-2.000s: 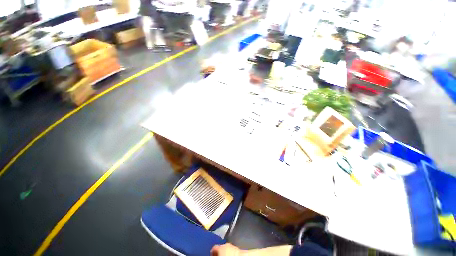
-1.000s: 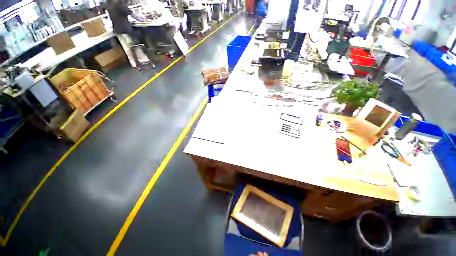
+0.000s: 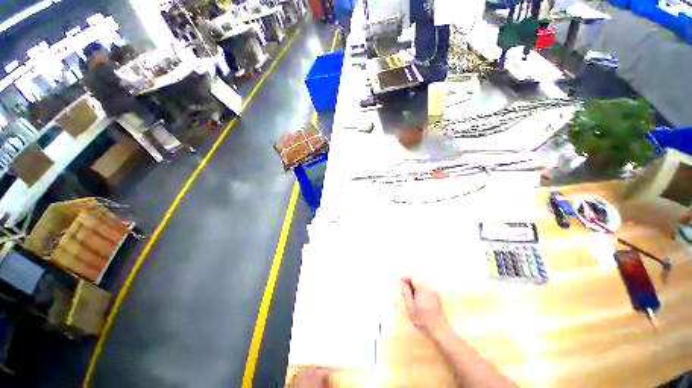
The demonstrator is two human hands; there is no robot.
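Observation:
My right hand is over the desk, its forearm coming from the bottom edge. Its fingers are curled, with a small dark spot at the fingertips; whether it holds anything cannot be told. My left hand is blurred and cut off by the bottom edge, at the desk's left side. White paper sheets lie on the wooden desk under and beside my hands. A pale calculator lies right of my right hand. A smartphone with a white cable lies further right.
Patterned straps and thin strips lie across the grey table beyond. A green plant stands at the right. A blue bin and a stacked bundle are past the left edge. A person stands across the aisle.
The view has moved up to the desk; the calculator and smartphone look nearer. The blue chair with the framed panel has left the picture. Both hands now show at the desk.

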